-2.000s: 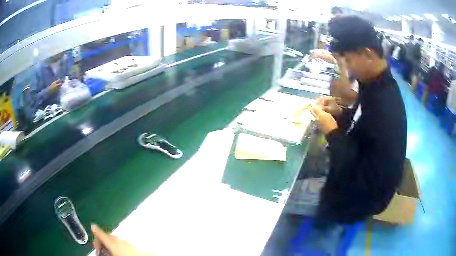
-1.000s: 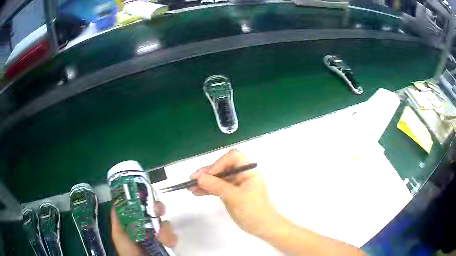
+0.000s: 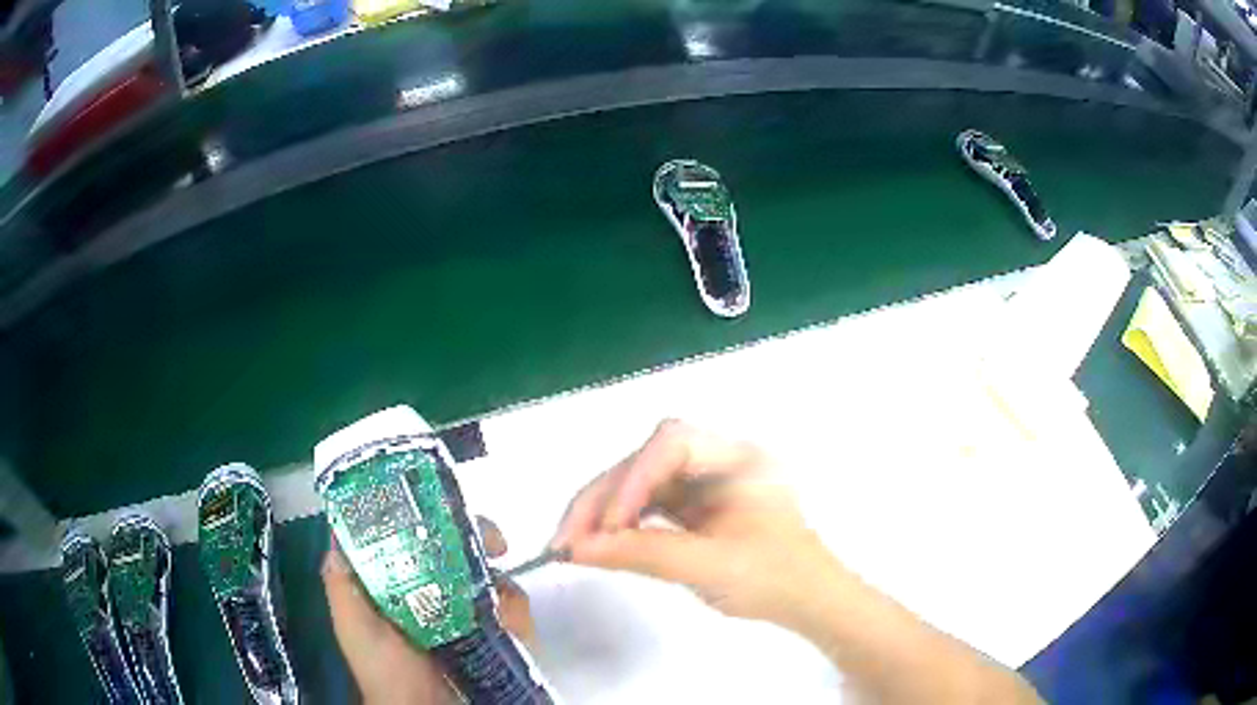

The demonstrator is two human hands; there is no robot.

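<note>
My left hand holds an open handheld unit from below at the lower left, its green circuit board facing up, its white head at the top and its black handle part running down out of the picture. My right hand holds dark tweezers in its fingertips. Their points are at the unit's right edge, beside the board's lower part; whether they touch it is hard to tell.
Several open units lie side by side at the left. Two more lie on the green conveyor belt beyond. White sheeting covers the bench. Yellow slips lie at the right. A dark patch lies just behind the held unit.
The view has shifted. The held unit's board is turned more toward me. The tweezers have moved from beside the unit's upper part down to its lower right edge.
</note>
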